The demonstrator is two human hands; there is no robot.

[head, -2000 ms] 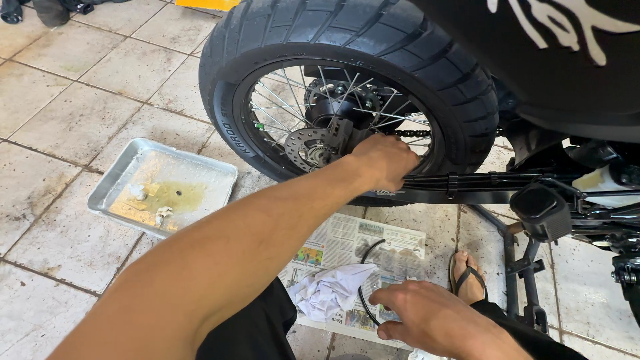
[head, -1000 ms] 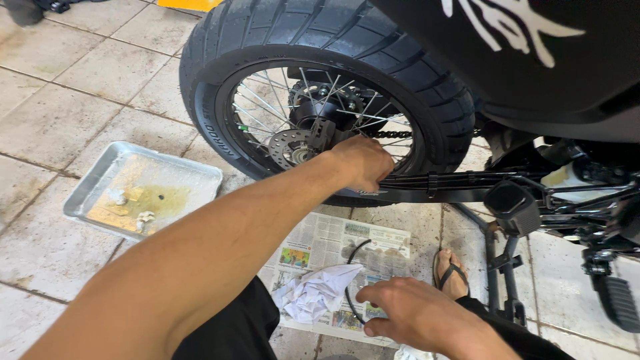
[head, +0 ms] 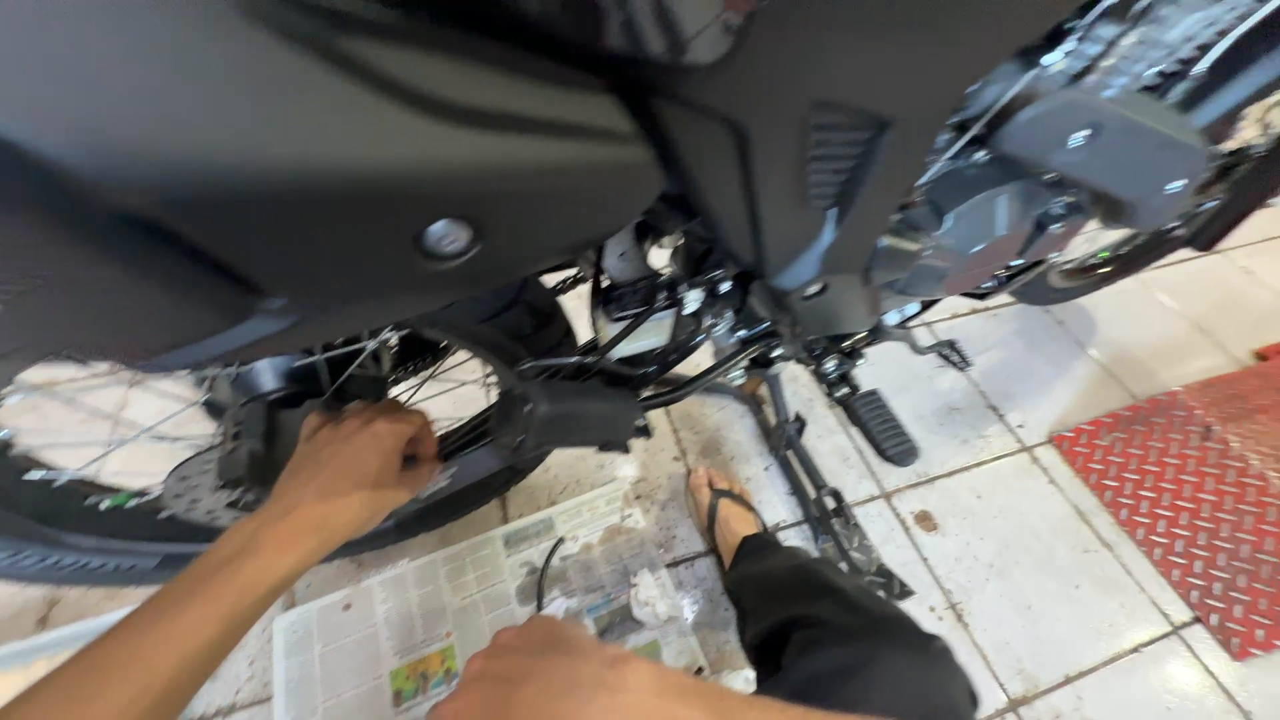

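Observation:
My left hand (head: 365, 465), fingers curled, is at the motorcycle's rear brake caliper (head: 265, 440), beside the swingarm; whatever its fingers grip is hidden. The brake disc (head: 200, 485) and the spoked rear wheel's tire (head: 80, 560) show around it. Low in the view, my right hand (head: 545, 670) is over the newspaper (head: 450, 590), its fingers mostly hidden. A black rubber hose (head: 547, 575) stands up just beyond it. A crumpled white piece of cloth or paper (head: 655, 597) lies on the newspaper.
Black body panels (head: 420, 130) span the top. A footpeg (head: 882, 428) and the side stand (head: 800, 470) jut low over the tiled floor. My sandaled foot (head: 722, 505) is beside the stand. A red tread plate (head: 1180, 490) lies at right, a tray edge (head: 60, 640) at lower left.
The view has swung far to the right along the motorcycle. My left hand remains by the rear caliper, and my right hand remains low by the hose.

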